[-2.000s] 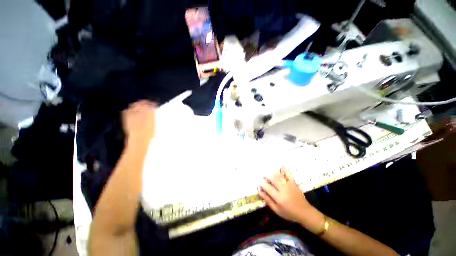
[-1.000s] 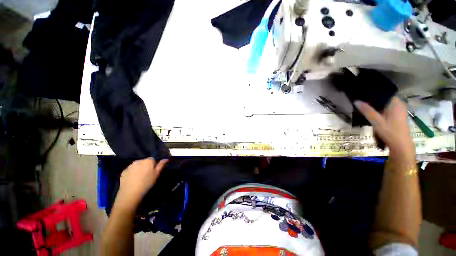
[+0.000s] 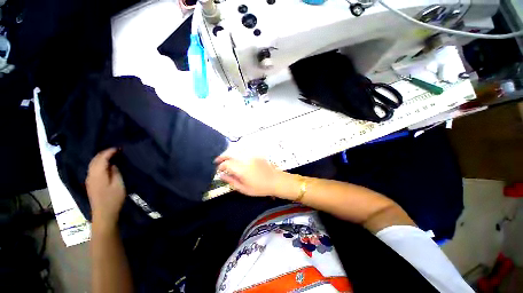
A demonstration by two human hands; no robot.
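A large dark garment piece (image 3: 172, 143) lies over the left part of the white table and hangs over its front edge. My left hand (image 3: 105, 183) is on the cloth at the left, fingers bent; whether it grips a fold is unclear. My right hand (image 3: 249, 176) is at the cloth's right edge near the table front, its fingertips closed on that edge. The needle and presser foot (image 3: 255, 90) are up and to the right of the cloth, apart from it. A small black fabric piece (image 3: 327, 80) lies under the machine arm.
The white machine head (image 3: 298, 28) spans the back. Black shears (image 3: 385, 102) lie partly under the small piece, with a green-handled tool (image 3: 424, 84) to their right. A blue tool (image 3: 198, 66) stands left of the needle. Another dark piece (image 3: 176, 46) lies behind it.
The garment piece, a narrow strip before, is now spread wider on the table. My right hand has left the small piece under the machine arm and moved left to the garment. The view has turned.
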